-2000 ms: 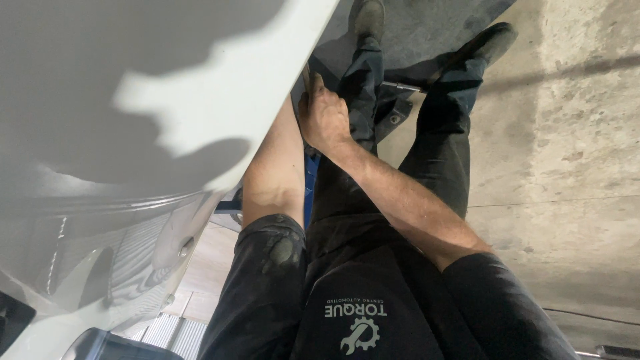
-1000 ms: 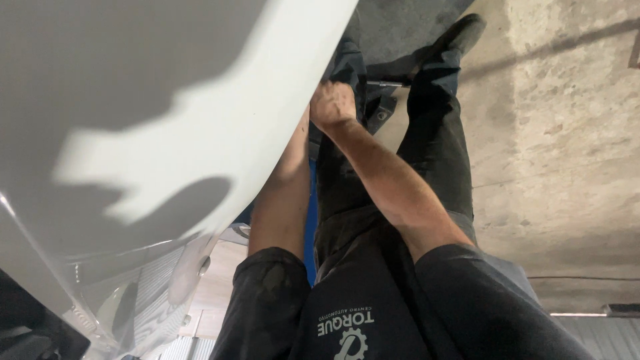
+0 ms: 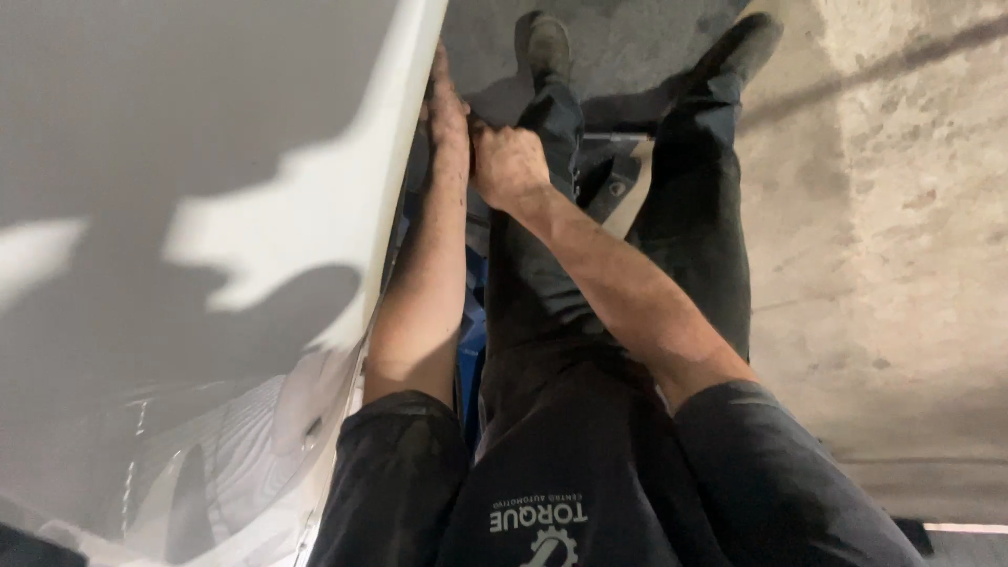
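Note:
My left hand (image 3: 447, 114) is beside the lower edge of a white, glossy vehicle body panel (image 3: 315, 157), its fingers stretched along that edge and partly hidden. What it touches behind the edge cannot be made out. Close to its right, my right hand (image 3: 510, 167) has its fingers curled into a fist shape, near a small dark part (image 3: 473, 150) between the two hands. Whether the fist closes on that part is hidden. Both forearms reach forward over my legs.
Below the left forearm is a blue object (image 3: 472, 335), partly hidden. A dark piece with a round detail (image 3: 619, 189) and a thin metal rod (image 3: 618, 137) show between my legs. My shoes (image 3: 547, 47) stand on a stained concrete floor (image 3: 882, 236).
My left hand, hidden behind the panel one second ago, now shows at its edge. My right hand stays curled close beside it. The view has shifted somewhat.

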